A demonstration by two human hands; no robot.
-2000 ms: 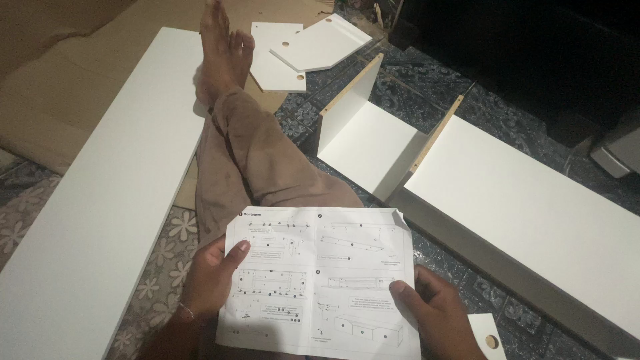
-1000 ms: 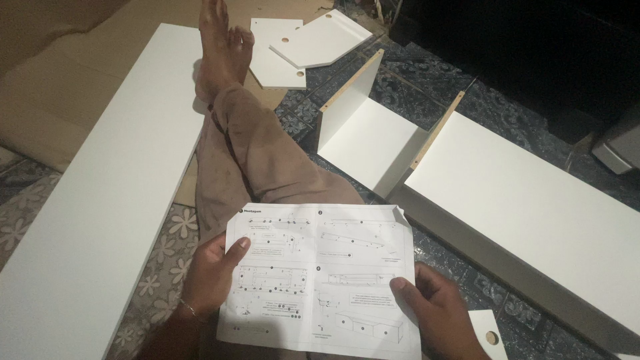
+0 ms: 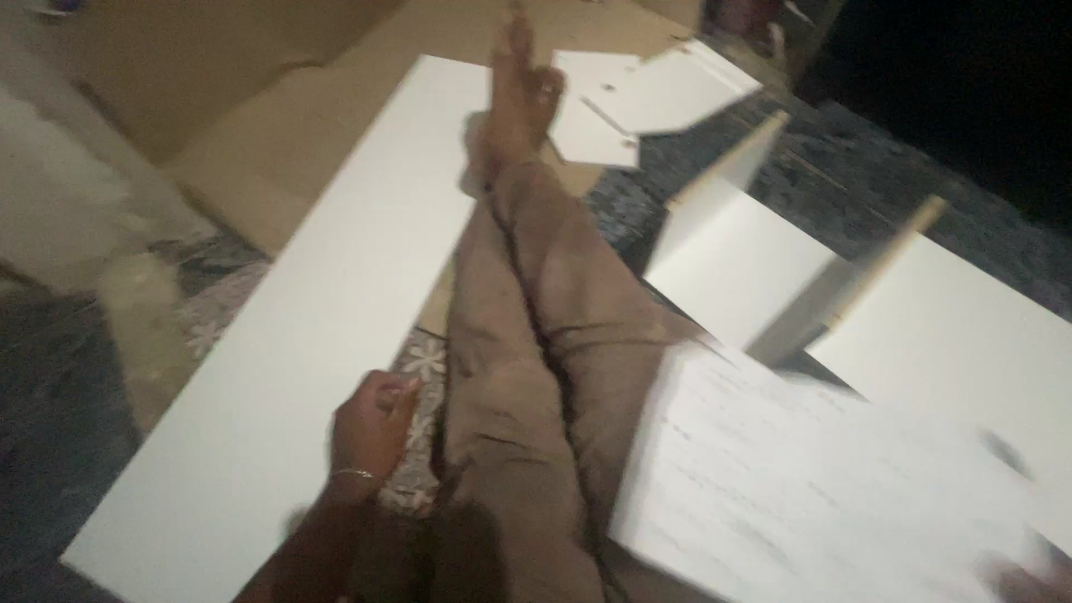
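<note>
The printed instruction sheet (image 3: pixel 804 477), blurred by motion, lies over my right thigh toward the lower right. At its far lower right edge, my right hand (image 3: pixel 1026 578) is partly in view and holds it. My left hand (image 3: pixel 373 423), with a thin bracelet on the wrist, is at the right edge of a long white panel (image 3: pixel 310 285); its fingers are curled, and whether they grip the edge is unclear. To the right stands a partly joined white furniture piece (image 3: pixel 737 268) with upright dividers that have bare wood-coloured edges.
My crossed legs stretch forward, one foot beside the long panel's far end. Smaller white panels with holes (image 3: pixel 670 92) overlap beyond the foot. Brown cardboard (image 3: pixel 276 109) lies at the far left. Floral fabric (image 3: pixel 419 419) and dark patterned flooring (image 3: pixel 846 159) show around the panels.
My left hand has let go of the sheet and moved left to the long panel's edge. The sheet has moved right with my right hand. The view has shifted left.
</note>
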